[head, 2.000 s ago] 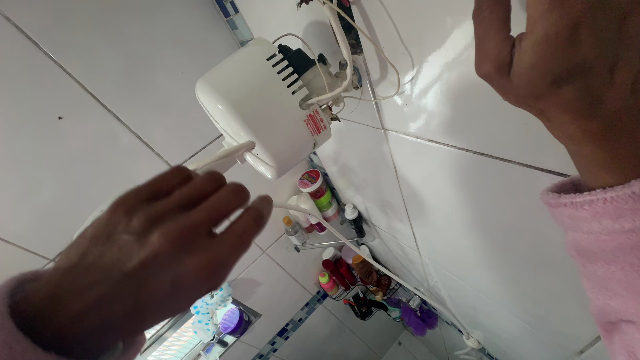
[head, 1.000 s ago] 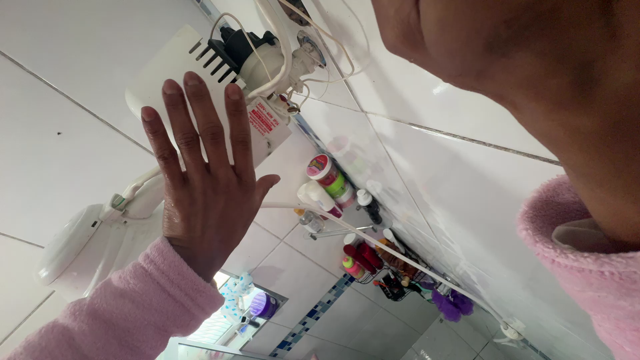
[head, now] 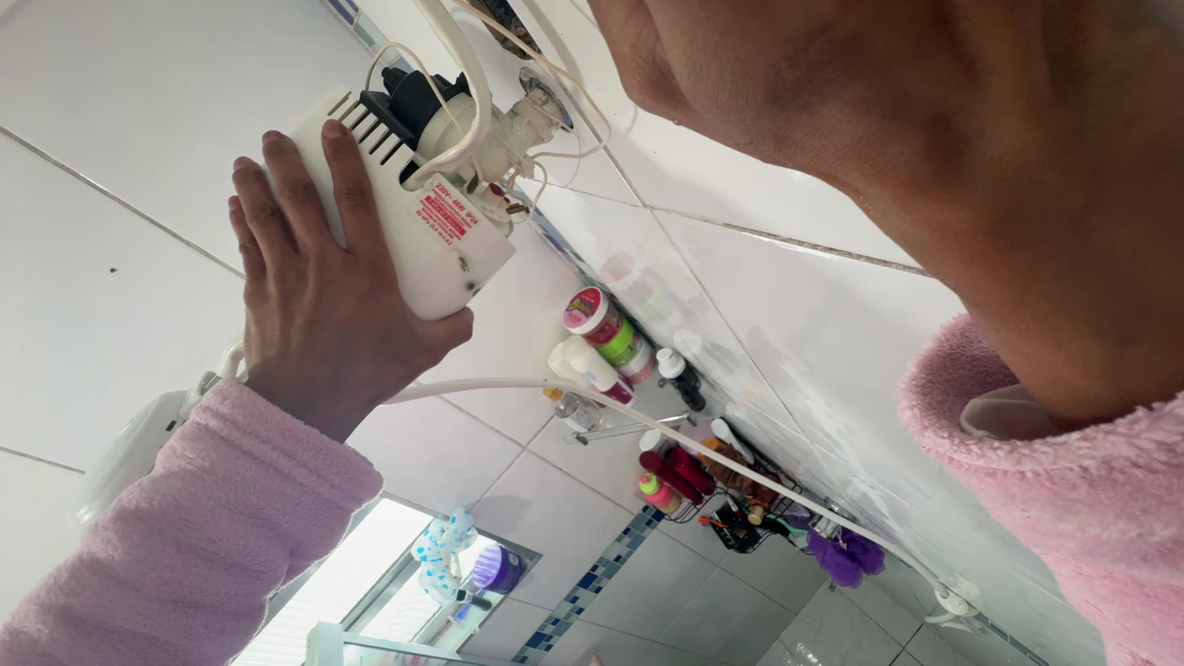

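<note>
My left hand (head: pixel 324 268) lies with spread fingers against the white plastic housing of an electric shower heater (head: pixel 416 240). The thumb reaches the lower edge of the housing. Black and translucent inner parts (head: pixel 453 120) show at the vented end, with thin wires and a thick white cable (head: pixel 472 83) beside them. A label with red print (head: pixel 446 218) is on the housing. My right hand (head: pixel 768 83) is large in the upper right, near the tiled wall; its fingers are out of frame, so whether it holds anything is hidden. Both arms wear fuzzy pink sleeves.
A white shower hose (head: pixel 731 472) runs down to a wall holder (head: pixel 951 601). Corner racks hold several bottles and jars (head: pixel 606 333), with a purple bath puff (head: pixel 844 550) below. A window (head: pixel 342 573) with items on its sill is at lower left. The shower head (head: pixel 129 453) is partly behind my left sleeve.
My left hand has moved up from near the hose and shower arm onto the heater housing. My right hand and forearm now fill more of the upper right.
</note>
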